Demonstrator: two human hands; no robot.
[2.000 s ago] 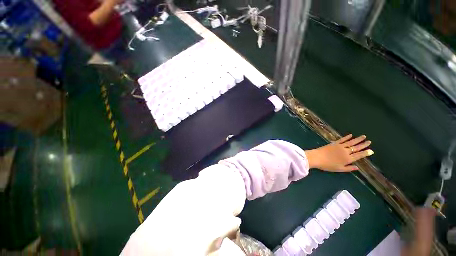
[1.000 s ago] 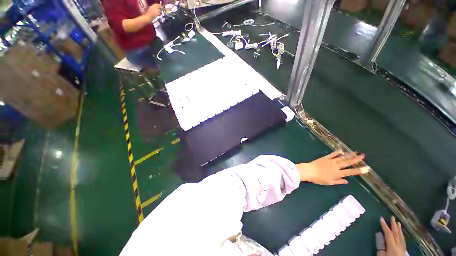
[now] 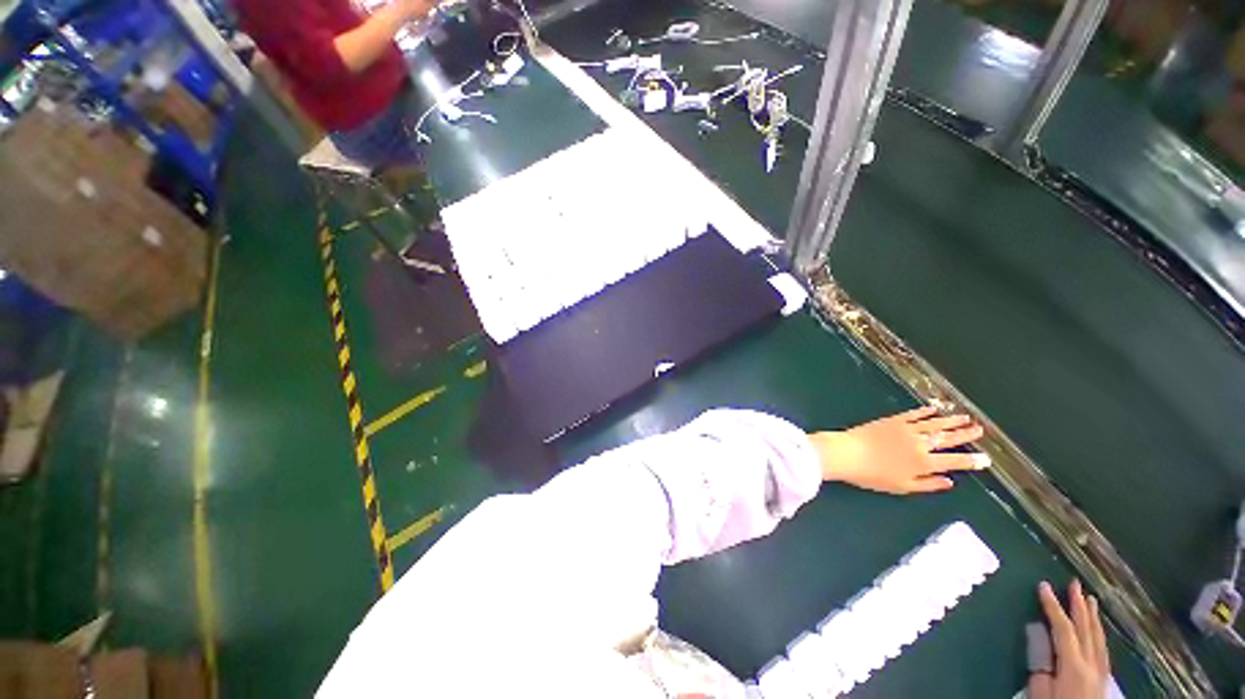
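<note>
A row of white housing shells (image 3: pixel 894 610) stands on the dark green bench in front of me. My left hand (image 3: pixel 904 452) is flat and empty with its fingers spread, beyond the row at the bench edge, its fingertips at the metal rail. My right hand (image 3: pixel 1075 653) is at the bottom right, to the right of the row, fingers extended and slightly apart, cut off by the picture's edge. A small pale grey piece (image 3: pixel 1040 649) shows against its left side; I cannot tell what it is. No grip on it is visible.
A large grid of white shells (image 3: pixel 580 239) lies at the left beside a black mat (image 3: pixel 642 335). A metal post (image 3: pixel 844 137) rises by the rail (image 3: pixel 908 362). Corded boards (image 3: pixel 655 96) lie on the belt, another (image 3: pixel 1219 605) at the right edge. A person in red (image 3: pixel 321 62) works top left.
My right hand, blurred near the rail two seconds ago, is now lower and further left on the bench. My left hand has shifted slightly left and stays spread. The view has shifted.
</note>
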